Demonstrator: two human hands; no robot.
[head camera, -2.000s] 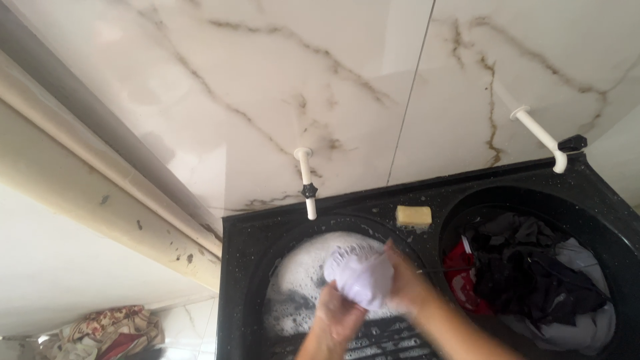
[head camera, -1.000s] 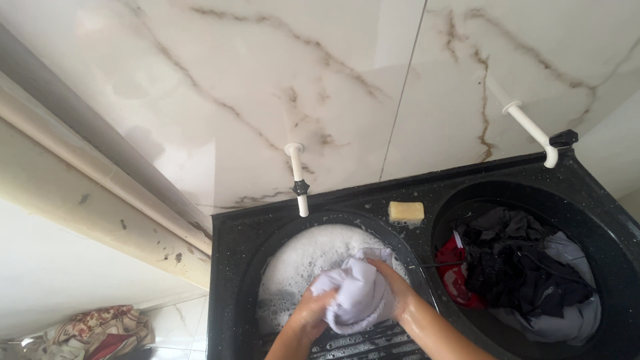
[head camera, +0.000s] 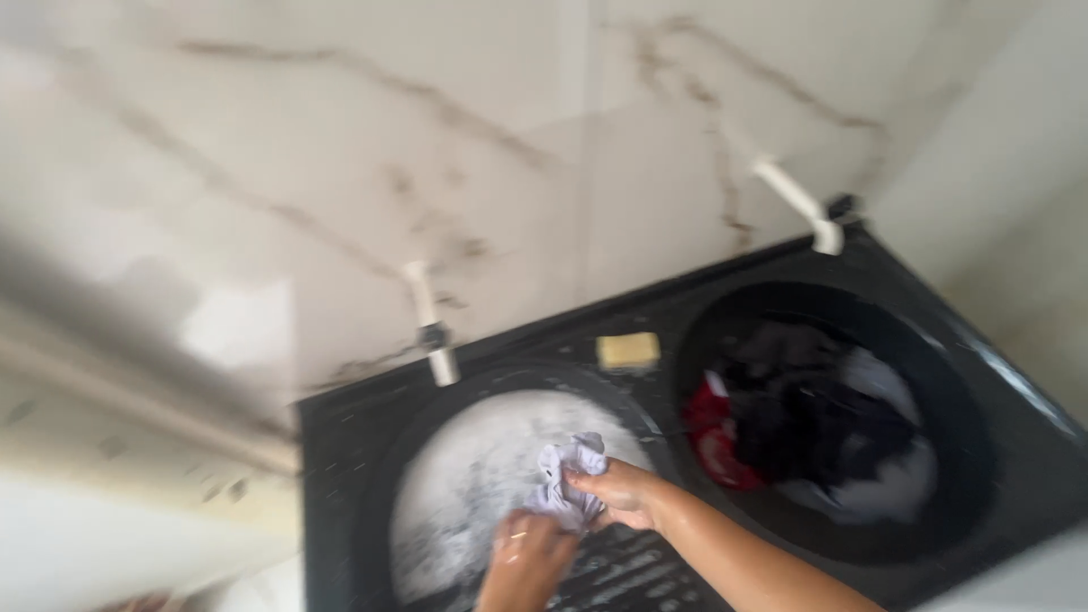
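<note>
A wet pale lavender cloth (head camera: 563, 476) is bunched between my two hands, over the foamy left basin (head camera: 476, 476) of a black double laundry sink. My right hand (head camera: 622, 495) grips its upper right part, thumb on top. At its lower end my left hand (head camera: 531, 544), blurred and wearing a ring, closes on the fabric. Below and to the right of the cloth lies the ridged washboard part (head camera: 629, 574) of the sink, wet with suds.
A yellow bar of soap (head camera: 629, 350) rests on the rim between the basins. Dark, red and grey clothes (head camera: 807, 416) fill the right basin. One white tap (head camera: 433, 336) juts over the left basin's back edge, another white tap (head camera: 799, 206) near the right corner. Marbled tiles stand behind.
The cloth was a rounded bundle cupped in both hands; now it is narrower and gathered, with my right hand above my left. The view has tilted.
</note>
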